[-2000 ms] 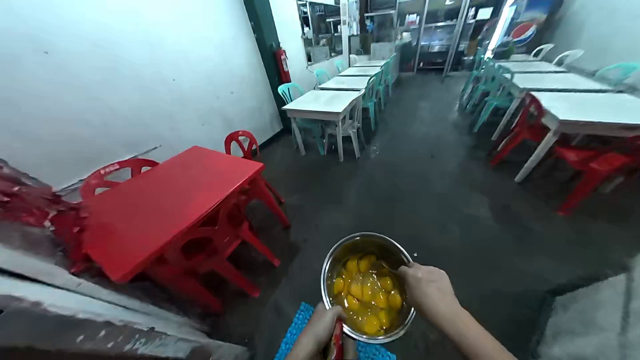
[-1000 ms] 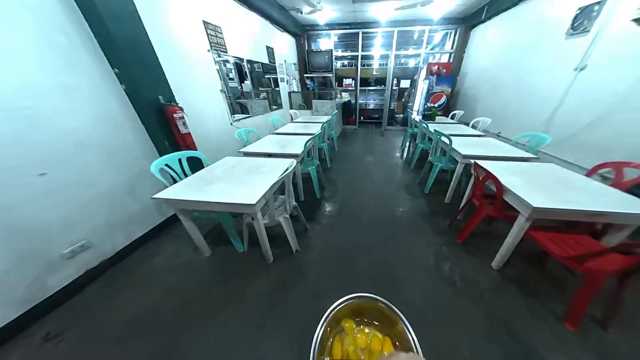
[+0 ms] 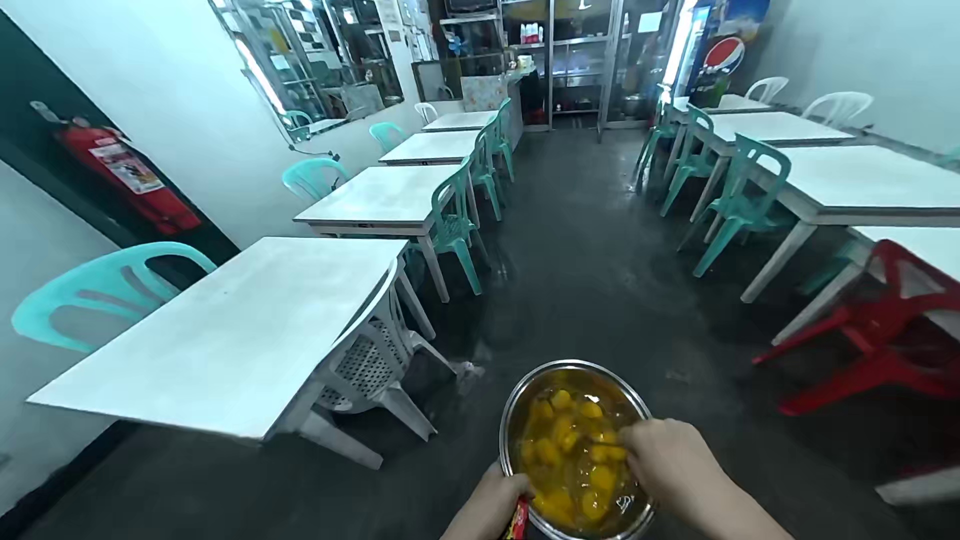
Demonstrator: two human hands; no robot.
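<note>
A round metal bowl [image 3: 574, 365] holds several raw egg yolks [image 3: 562, 431] in clear egg white. My left hand [image 3: 491, 499] grips the bowl's left rim, and a small red packet [image 3: 517, 519] with yellow marks shows beside its thumb. Over the right side of the bowl is my right hand [image 3: 664, 461], its fingers closed on a thin utensil [image 3: 600, 441] that dips into the eggs. The utensil's kind cannot be told.
White tables with teal, white and grey plastic chairs line both sides of a dark floor aisle [image 3: 577, 262]. The nearest white table [image 3: 232, 330] is at left, a red chair [image 3: 885, 322] at right. A fire extinguisher [image 3: 127, 172] hangs on the wall.
The red table seen two seconds ago is out of view, and the white tables at left are nearer. Both hands remain at the bowl.
</note>
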